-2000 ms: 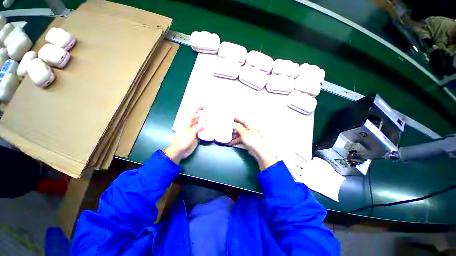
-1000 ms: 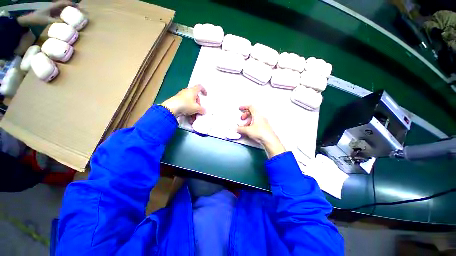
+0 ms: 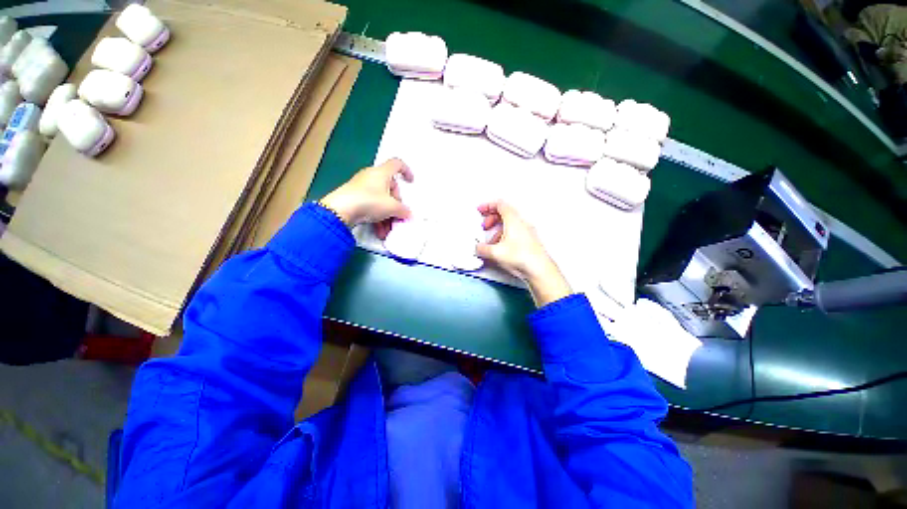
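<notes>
Pale white pieces with a wavy lower edge [image 3: 406, 240] are at the near edge of the white mat [image 3: 537, 221]. They nearly vanish against it; I cannot tell whether they are one unit or two. My bare left hand [image 3: 374, 197] grips their left side, thumb and fingers curved. My bare right hand [image 3: 512, 245] grips their right side with bent fingers. The far part between the hands is washed out. White-and-pink units [image 3: 518, 129] stand in two rows at the mat's far edge, with a single unit [image 3: 618, 183] in front at the right.
Stacked cardboard sheets [image 3: 199, 129] at left carry several units [image 3: 111, 91]; a white pile [image 3: 38, 72] lies beyond. Right of the mat are a black and silver box [image 3: 741, 244] on a grey arm [image 3: 860, 290], a white sheet [image 3: 656, 343] and a dark cable [image 3: 820, 398].
My hands have moved apart and onto the mat's near left part since the earliest frame. Another person's hand at the far left has gone, and more units lie on the cardboard than at first.
</notes>
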